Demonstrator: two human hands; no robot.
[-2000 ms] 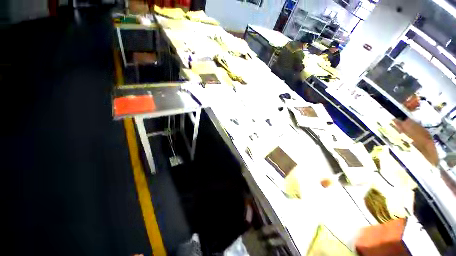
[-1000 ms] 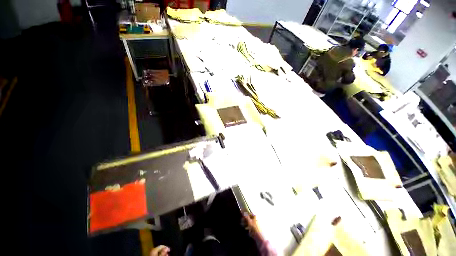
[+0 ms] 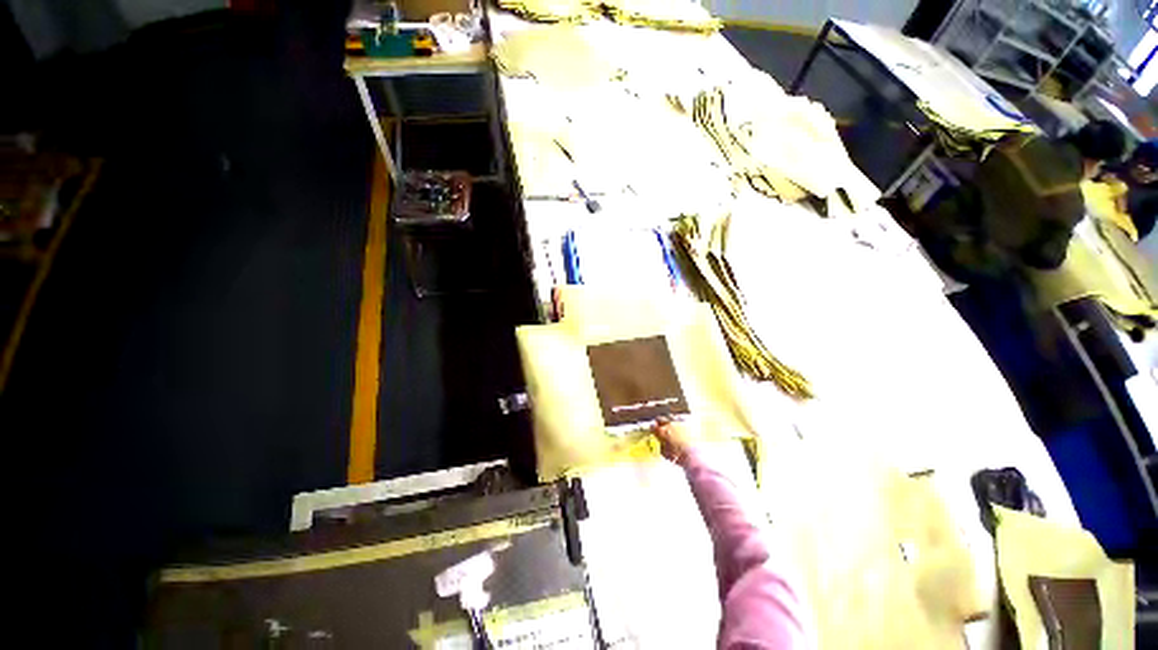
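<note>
A yellow bag panel (image 3: 559,381) lies near the left edge of the long white table. A dark brown square patch (image 3: 635,378) with a line of small pale lettering is on it. My right hand (image 3: 669,441), at the end of a pink sleeve, reaches to the panel's near edge, just below the patch. A small bright yellow bit shows beside the fingers. Whether the fingers grip the panel or only touch it is too small to tell. My left hand is not in view.
The grey work board (image 3: 368,597) at lower left bears a printed label (image 3: 540,625) and a pale hammer-like tool (image 3: 470,580). A bundle of yellow strips (image 3: 737,318) lies beyond the panel. Another patched panel (image 3: 1016,559) is at lower right. A person (image 3: 1035,191) sits at the right.
The view has moved nearer to the panel and the board. My right hand has gone from the table's edge to the panel. The hand at the bottom edge has left the picture, as has the red pad.
</note>
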